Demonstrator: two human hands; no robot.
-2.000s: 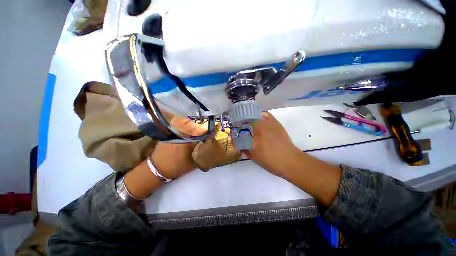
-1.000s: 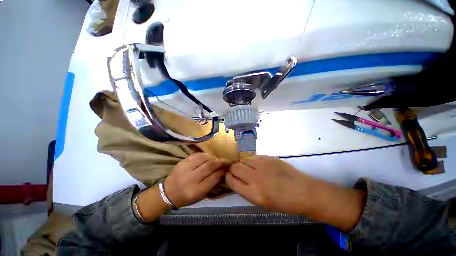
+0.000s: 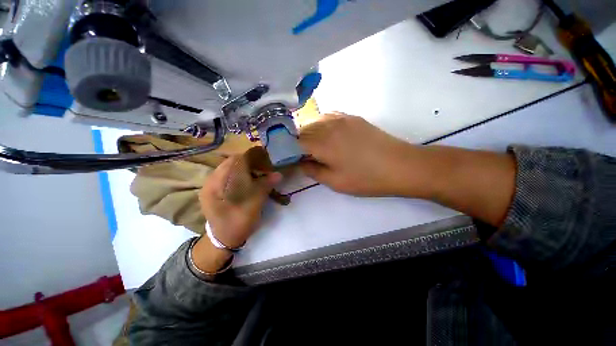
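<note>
The khaki garment piece [image 3: 169,186] lies bunched left of the needle area, with a part of it up at the presser foot. My left hand [image 3: 236,196] is bare, with bracelets at the wrist, and holds the cloth just left of the foot. My right hand [image 3: 351,155] is bare, its fingertips at the cloth right beside the grey-blue block [image 3: 282,145]. The needle is hidden behind metal parts. The sewing machine head [image 3: 257,34] hangs over the work, with its grey ribbed knob [image 3: 108,74] at upper left.
Pink and blue thread snips [image 3: 517,68] lie at upper right, beside a black-and-orange screwdriver [image 3: 586,57] and small metal parts [image 3: 530,44]. A chrome guard [image 3: 121,161] crosses the left side. A ruler strip [image 3: 365,254] runs along the table's front edge. Red pipes [image 3: 61,307] stand at lower left.
The view has moved closer and tilted. My hands, together on the cloth in front of the foot one second ago, are now apart on either side of it, and the cloth is up at the foot.
</note>
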